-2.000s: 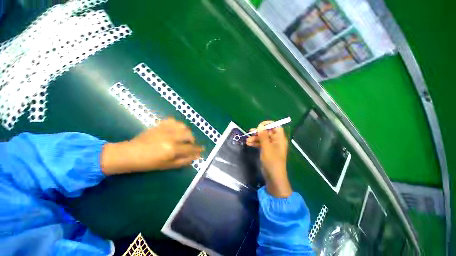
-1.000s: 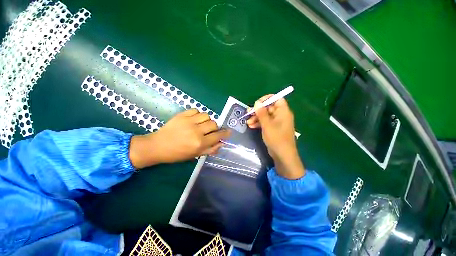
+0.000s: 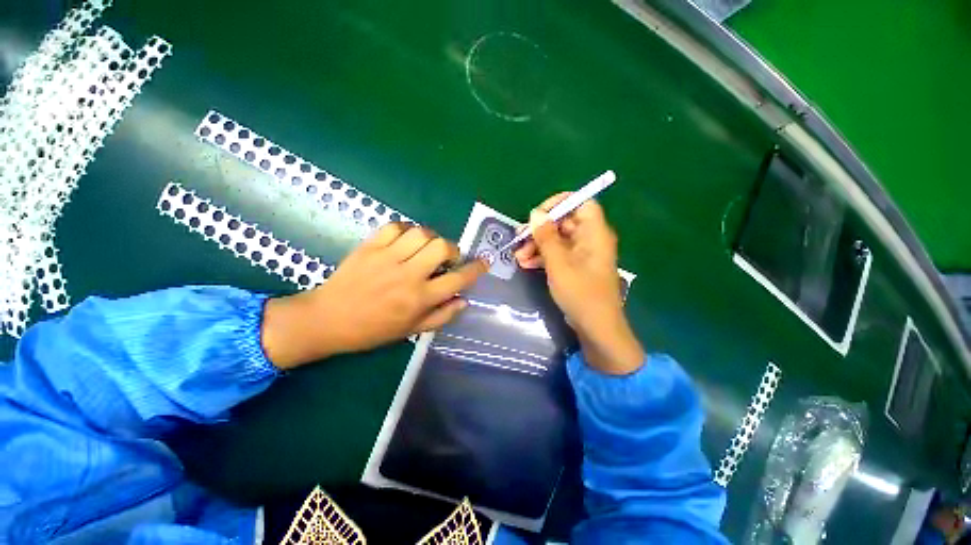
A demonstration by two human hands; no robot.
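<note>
A dark phone back film sheet (image 3: 468,426) on a white backing lies in front of me, tilted, its camera corner at the top. My right hand (image 3: 575,256) holds a slim white pen-like tool (image 3: 580,197), its tip at the camera circles. My left hand (image 3: 378,290) lies over the sheet's left edge, index fingertip at the camera circles; no held object shows in it. Two ring sticker strips lie up and left of my left hand, an upper one (image 3: 287,165) and a lower one (image 3: 240,232), their near ends partly hidden.
A pile of sticker strips (image 3: 64,138) is at the left. Another dark film sheet (image 3: 804,245) and a smaller one (image 3: 912,373) lie at the right. A short strip (image 3: 750,424) and a crinkled clear plastic bag (image 3: 815,468) are lower right. A metal rail (image 3: 793,101) edges the bench.
My left hand has moved from the strips onto the sheet's camera corner. The tool tip stays at the camera circles. The view has shifted.
</note>
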